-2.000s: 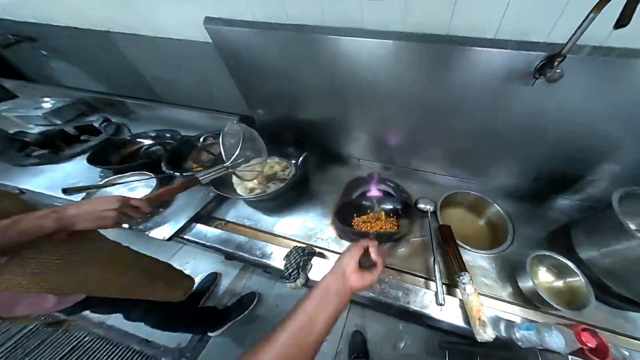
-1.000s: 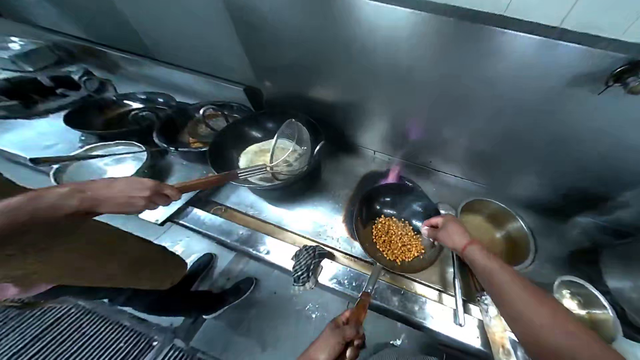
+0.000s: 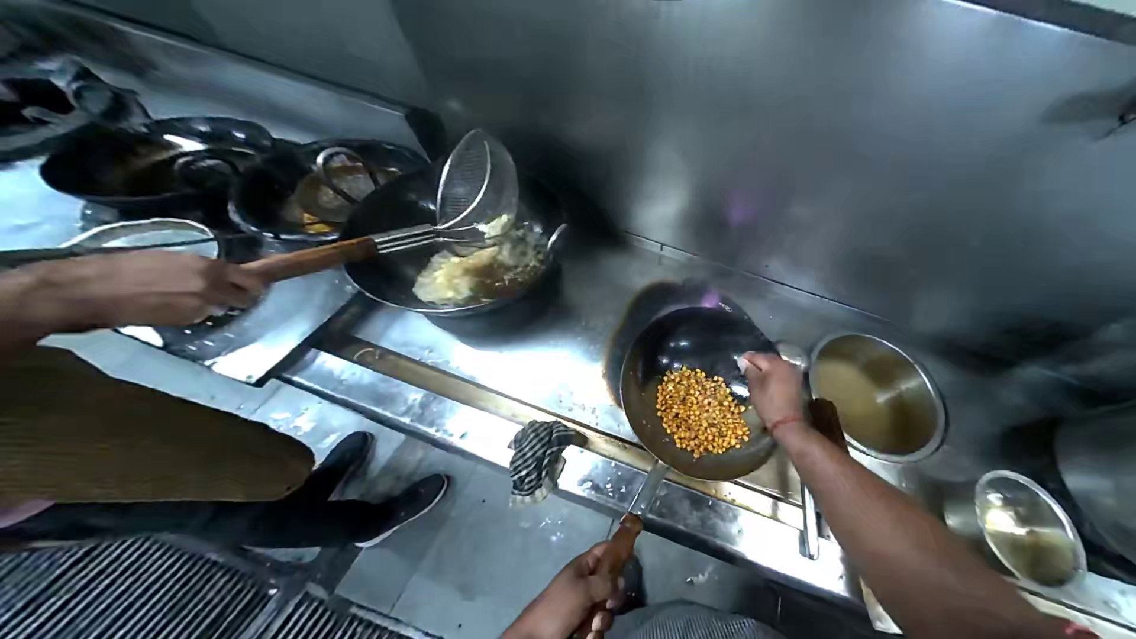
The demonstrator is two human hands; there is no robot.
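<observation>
My left hand (image 3: 581, 590) is closed round the wooden handle (image 3: 621, 541) of a black wok (image 3: 661, 342), which is tilted toward me at the burner. Golden-brown pieces of food, perhaps corn kernels (image 3: 701, 413), lie in the lower part of the wok. Over its right side is my right hand (image 3: 772, 386), fingers bunched round something small and whitish, largely hidden. Just behind that hand a steel ladle (image 3: 809, 519) rests on the counter, beside another wooden handle (image 3: 827, 424).
At left a co-worker's hand (image 3: 177, 284) holds a wire strainer (image 3: 479, 186) over a large wok (image 3: 390, 200) with pale food. A striped cloth (image 3: 537, 457) hangs at the counter edge. A pot of liquid (image 3: 874, 395) and a steel bowl (image 3: 1029, 528) stand at right.
My left hand has come onto the wok handle since the oldest frame, where one hand held it. My right hand, over the wok a second ago, remains there. The wok now tilts more toward me.
</observation>
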